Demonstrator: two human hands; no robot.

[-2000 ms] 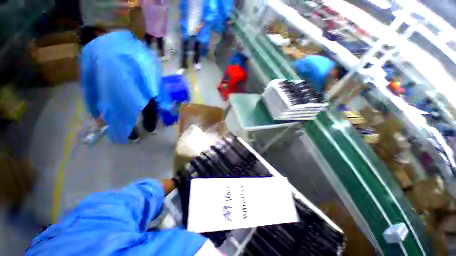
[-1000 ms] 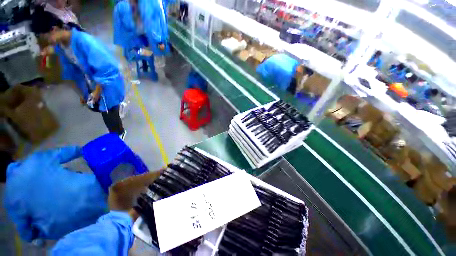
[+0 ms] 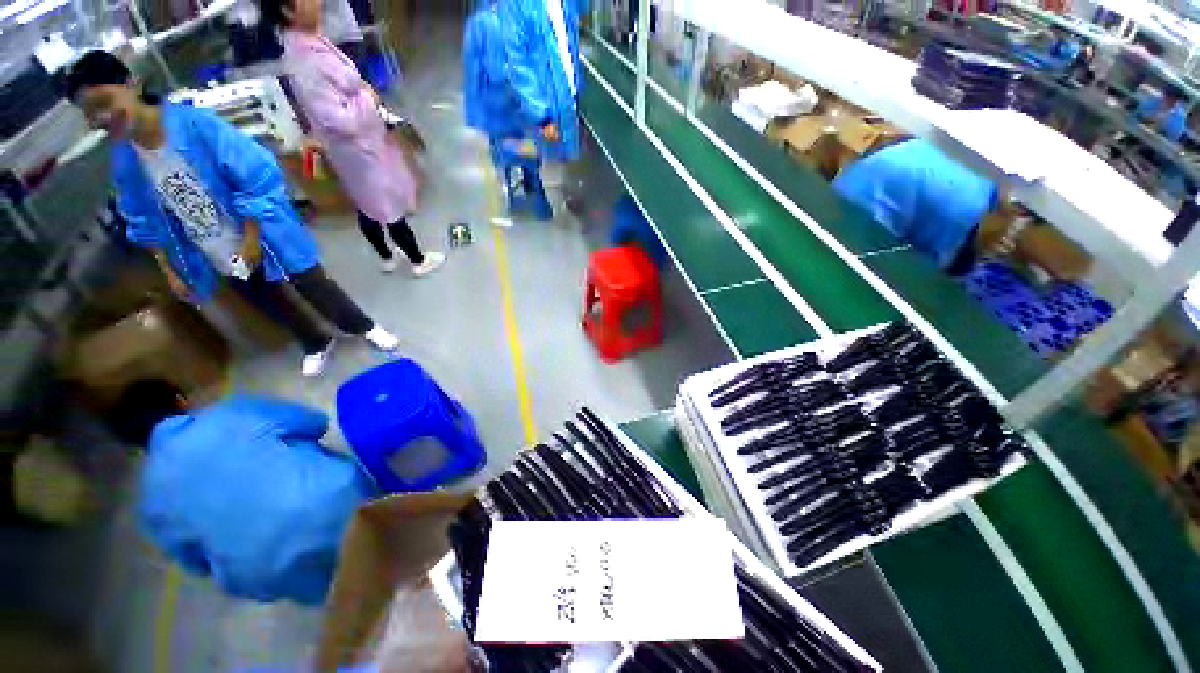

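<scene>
A white tray [image 3: 441, 579] of slim black parts [image 3: 566, 476] is at the bottom centre, tilted and cut off by the lower edge. A white paper sheet [image 3: 609, 580] with black handwriting lies across its parts. Just right of it, a stack of white trays [image 3: 737, 493] sits at the belt, its top tray filled with rows of black parts [image 3: 842, 440]. Neither of my hands shows; what holds or supports the near tray cannot be seen.
An open carton [image 3: 375, 559] is left of the near tray, beside a blue stool [image 3: 411, 423] and a bent-over person in blue [image 3: 250, 493]. A red stool [image 3: 623, 302] stands by the green conveyor [image 3: 790, 283]. Several people stand in the aisle; another leans beyond the belt.
The view has swung and moved nearer the tray stack, which looks larger. My left sleeve has left the picture. The person at left now stands more upright, and a person in pink shows clearly.
</scene>
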